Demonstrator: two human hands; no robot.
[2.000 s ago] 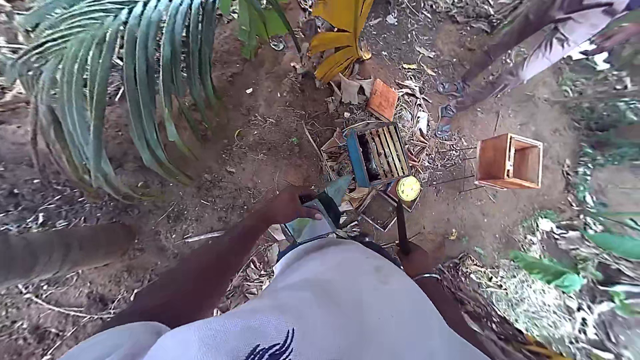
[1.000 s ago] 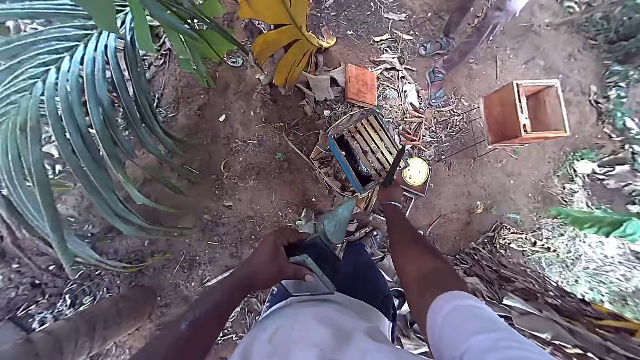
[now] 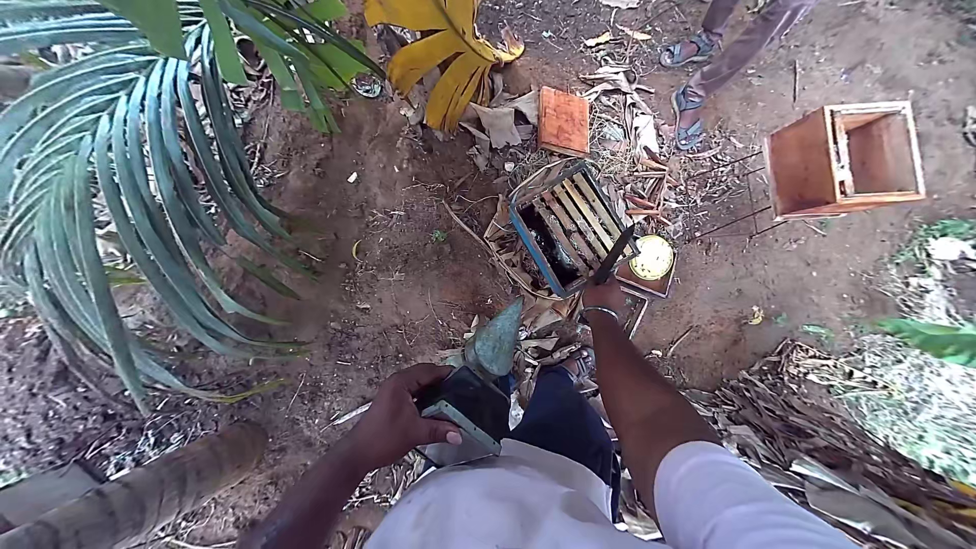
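Note:
My left hand [image 3: 412, 419] is closed on the bellows of a bee smoker [image 3: 492, 347], whose cone-shaped metal top points up and away from my body. Held in my right hand [image 3: 606, 297] is a dark flat blade-like tool [image 3: 614, 255], its tip over the near right corner of a beehive box [image 3: 536, 248]. Wooden frames [image 3: 583, 217] lie side by side in that box, with a dark gap along its left side. Whether the tool touches a frame I cannot tell. A yellow round lid or dish [image 3: 652, 257] is just right of my right hand.
An orange-brown wooden board [image 3: 564, 122] lies beyond the hive. At right, a wooden box [image 3: 801, 164] is on a thin metal stand. A person's sandalled feet [image 3: 689, 114] are near the back. Palm fronds [image 3: 152, 168] hang at left above a trunk [image 3: 160, 473]; dry leaves cover ground at lower right.
My right hand with the dark tool has moved forward from beside my body to the hive's near corner. The smoker stays in my left hand. The view has shifted.

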